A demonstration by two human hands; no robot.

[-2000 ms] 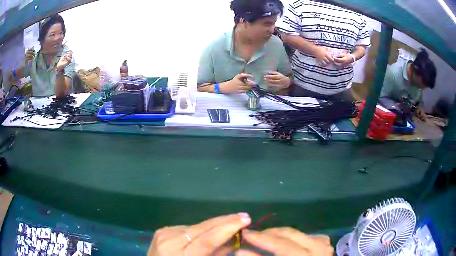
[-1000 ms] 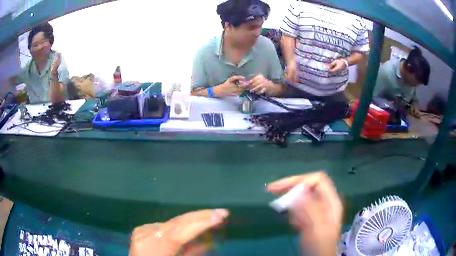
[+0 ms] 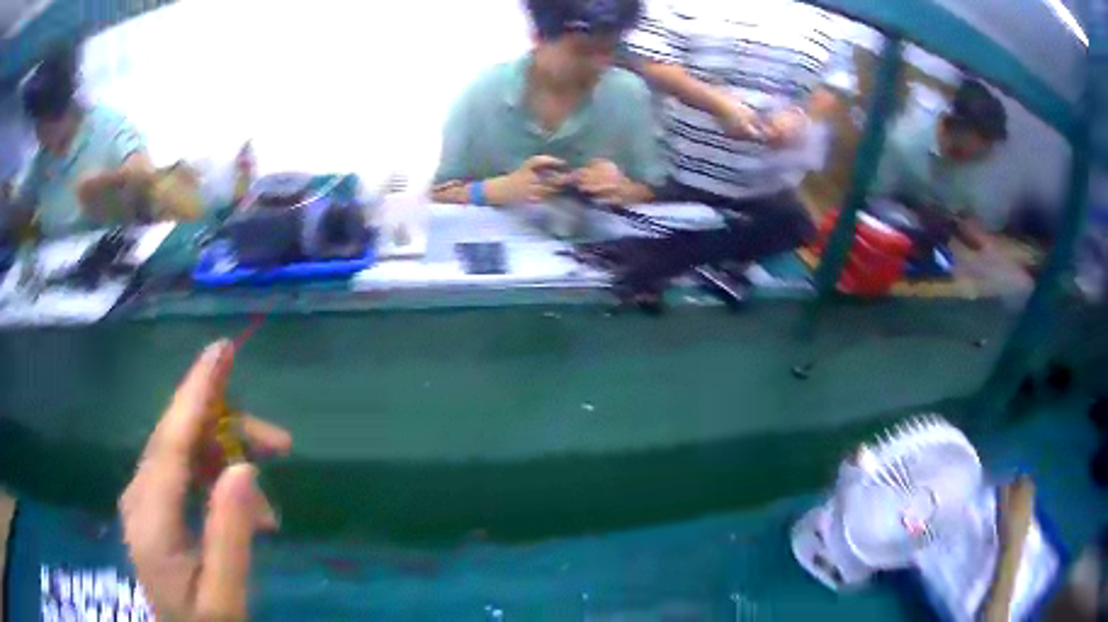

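My left hand (image 3: 201,486) is raised at the lower left, over the near side of the green belt. It holds a small amber-gold piece (image 3: 227,431) between its fingers, perhaps the taped end of a cell. A thin red wire (image 3: 252,328) sticks up past the fingertips. The fingers hide the rest of the piece. At the lower right, a blurred tan finger-like shape (image 3: 1011,547) lies across the blue parts tray (image 3: 1055,561) with its white pieces. It may be part of my right hand, but its grip cannot be made out.
A white desk fan (image 3: 914,492) stands beside the tray. White cells (image 3: 91,595) lie at the bottom left corner. Across the green belt (image 3: 547,389), people in pale green work at a bench with a blue tray (image 3: 286,270), black cables (image 3: 693,249) and a red bin (image 3: 872,253).
My left hand has moved left and up with the amber piece. My right hand has left the middle, where it held a white piece. The whole view has shifted and blurred.
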